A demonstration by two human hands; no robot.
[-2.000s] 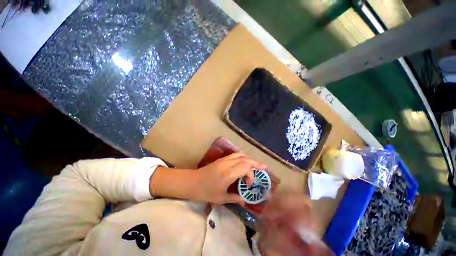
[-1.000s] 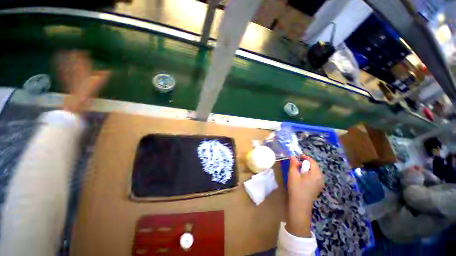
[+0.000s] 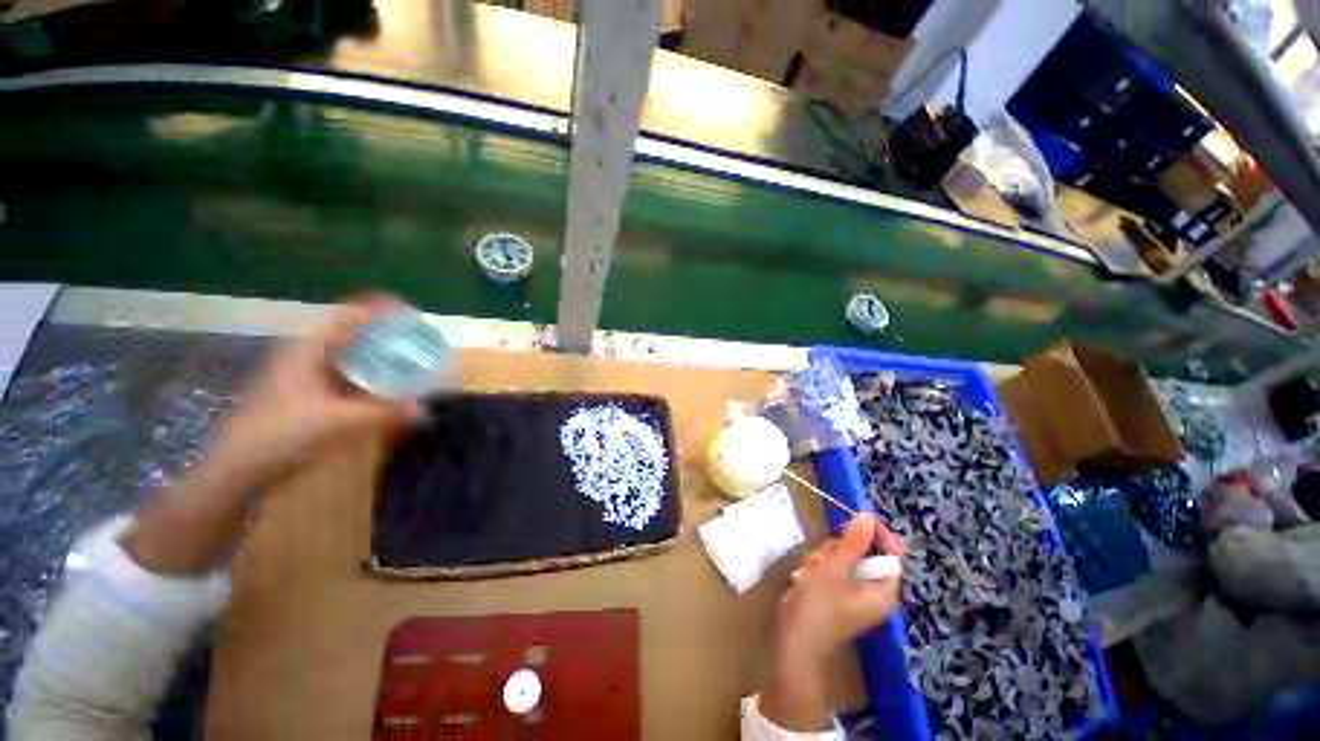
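My left hand (image 3: 290, 413) is raised at the left of the black tray and holds a pale teal-grey fan housing (image 3: 394, 352); both are blurred. My right hand (image 3: 832, 594) is closed around a white-handled tool (image 3: 877, 568), at the left rim of the blue bin. A thin tan applicator stick (image 3: 822, 492) runs from the cream-yellow pot (image 3: 749, 456) to the fingers of my right hand. The red-brown fixture (image 3: 586, 673) lies at the front with a small round white piece (image 3: 523, 691) on it.
The black tray (image 3: 463, 492) holds a heap of tiny white parts. A white wipe (image 3: 753, 537) lies below the pot. The blue bin (image 3: 895, 680) holds loose grey parts. A metal upright (image 3: 597, 188) stands before the green conveyor (image 3: 333, 203), which carries housings. A person's sleeve (image 3: 1259, 565) shows at right.
My left hand has come back from the conveyor towards the tray, now with a housing in it. My right hand has moved slightly down and left, and the stick shows more clearly.
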